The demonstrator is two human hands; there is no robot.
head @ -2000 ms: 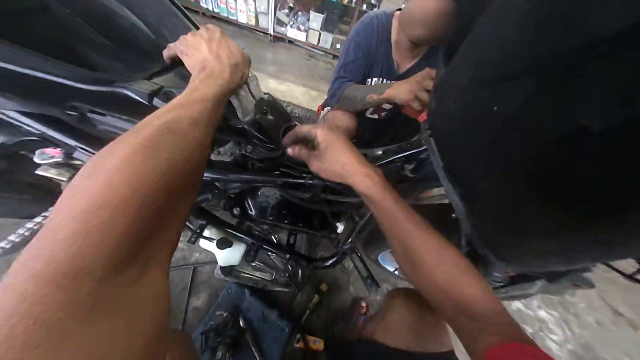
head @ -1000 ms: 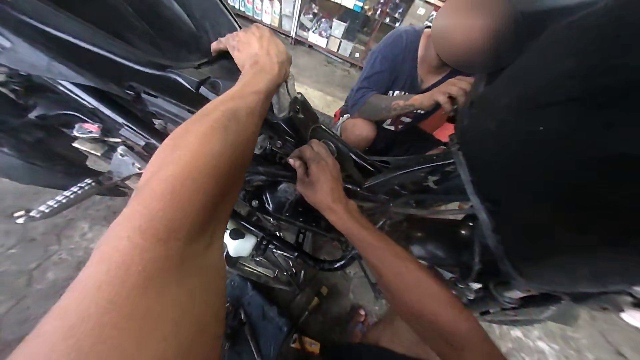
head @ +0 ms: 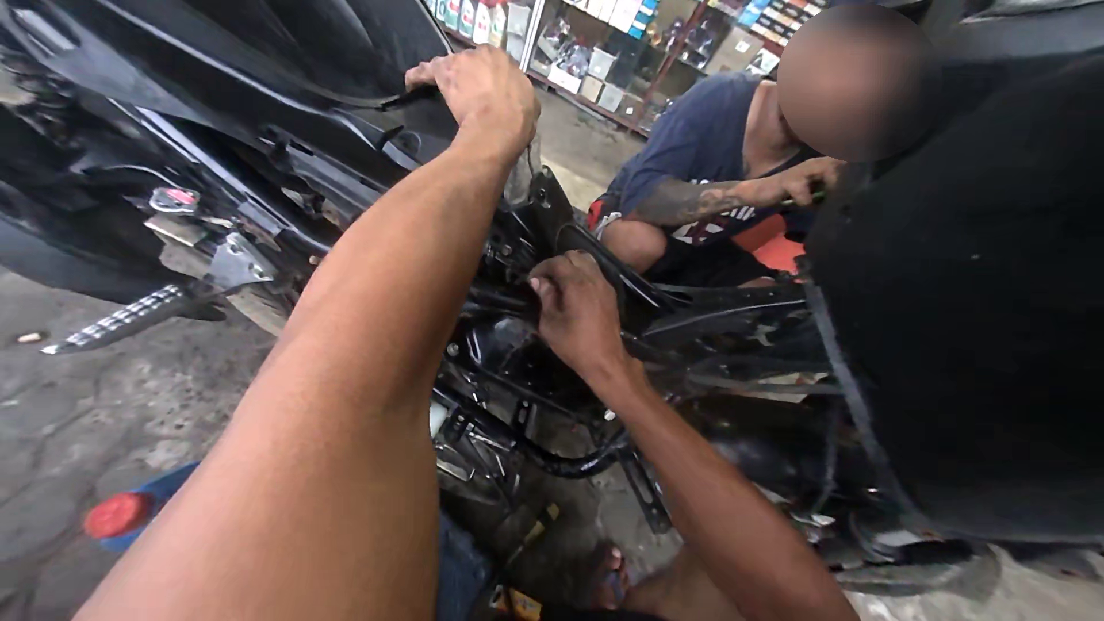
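Note:
A partly stripped black motorcycle frame (head: 552, 453) stretches across the view. My left hand (head: 487, 90) is raised at the front edge of the black seat or body panel (head: 293, 60), its fingers curled over that edge. Lower and to the right, my right hand (head: 573, 302) is in among the frame tubes, fingers bent inward with the thumb near the fingertips. Whether something small is pinched there cannot be seen. Just above it stands a dark metal bracket (head: 548, 203). A metal footrest (head: 129, 319) sticks out at the left.
Across the motorcycle a person in a blue shirt (head: 690, 129) crouches, one tattooed forearm raised. A large black panel (head: 975, 319) fills the right side. A blue container with a red cap (head: 118, 515) stands on the floor at lower left. Glass shelves with bottles and boxes (head: 604, 60) stand behind.
The view has shifted left, bringing the footrest and the red-capped container into sight. My right hand has gone from spread fingers to bent ones, down among the frame parts. My left hand stays at the panel edge.

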